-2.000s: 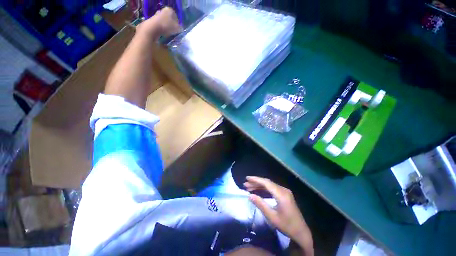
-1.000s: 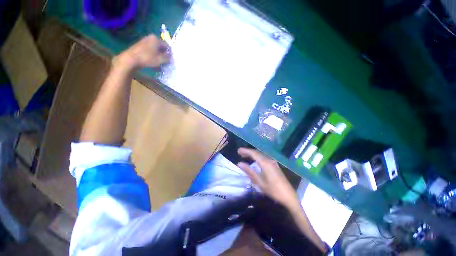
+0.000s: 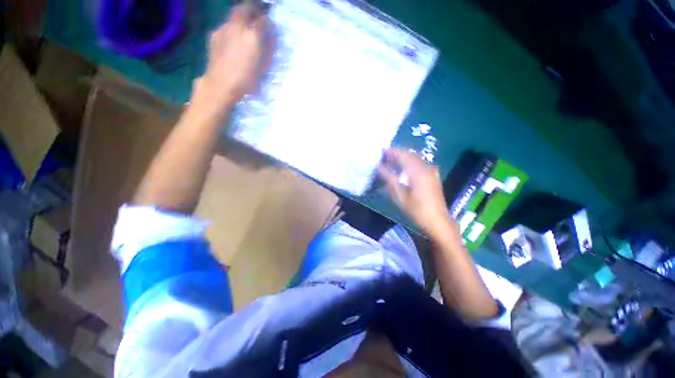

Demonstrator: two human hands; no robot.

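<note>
A whitish plastic-wrapped stack of trays lies near the bench edge, its top glaring white. My left hand is at the stack's far left side, blurred, fingers curled; whether it grips anything is hidden. My right hand is at the stack's near right corner, over the place of the clear bag, fingers bent and blurred; its hold cannot be told. Small silver pieces lie on the bench just beyond it.
A green and black box and a small white-and-black box stand to the right on the green bench. A purple ring lies far left. A large open carton is below the bench edge.
My right hand has risen from my lap to the stack's corner. My left hand has moved from the carton side up along the stack's left side. The view has swung left.
</note>
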